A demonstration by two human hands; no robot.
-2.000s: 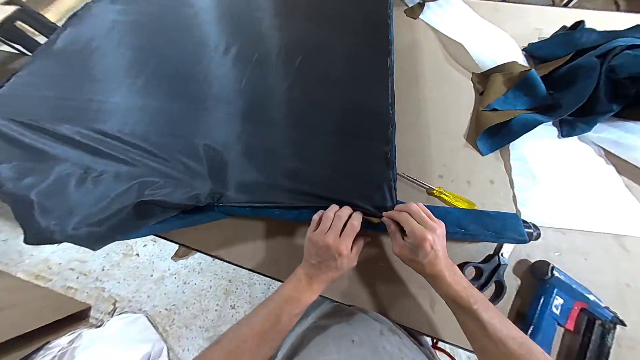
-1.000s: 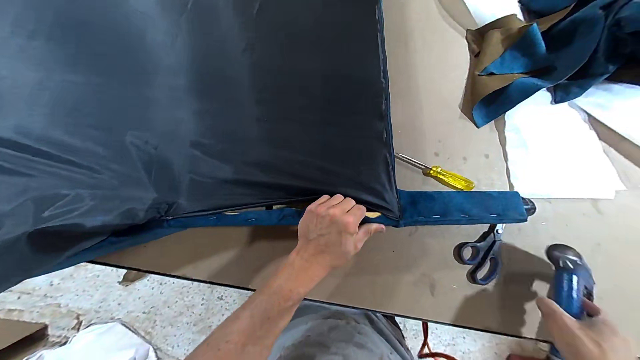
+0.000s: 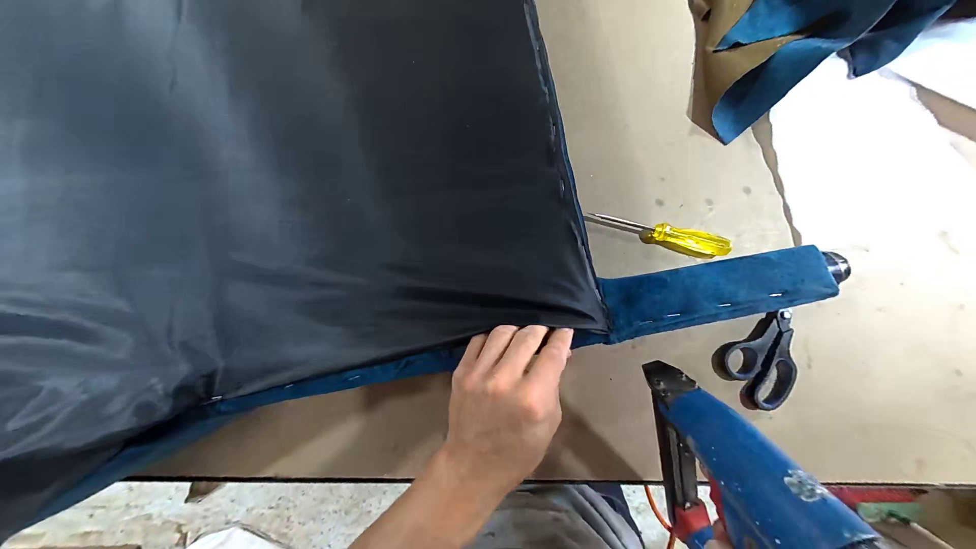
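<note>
Black lining fabric covers a large piece of furniture edged in blue upholstery fabric. My left hand presses and pinches the lining's folded edge against the blue strip, near the corner. A blue-covered leg with a row of staples juts out right of that corner. At the lower right, my right hand, mostly hidden, holds a blue staple gun by its grip, its dark nose below the leg and apart from the fabric.
A screwdriver with a yellow handle lies above the leg. Black-handled scissors lie below it. Blue fabric scraps and white material are at the upper right. The cardboard-coloured tabletop ends near my body.
My right hand left the fabric edge, reached to the staple gun lying at the right and has now brought it up near the corner. My left hand stays on the lining's edge.
</note>
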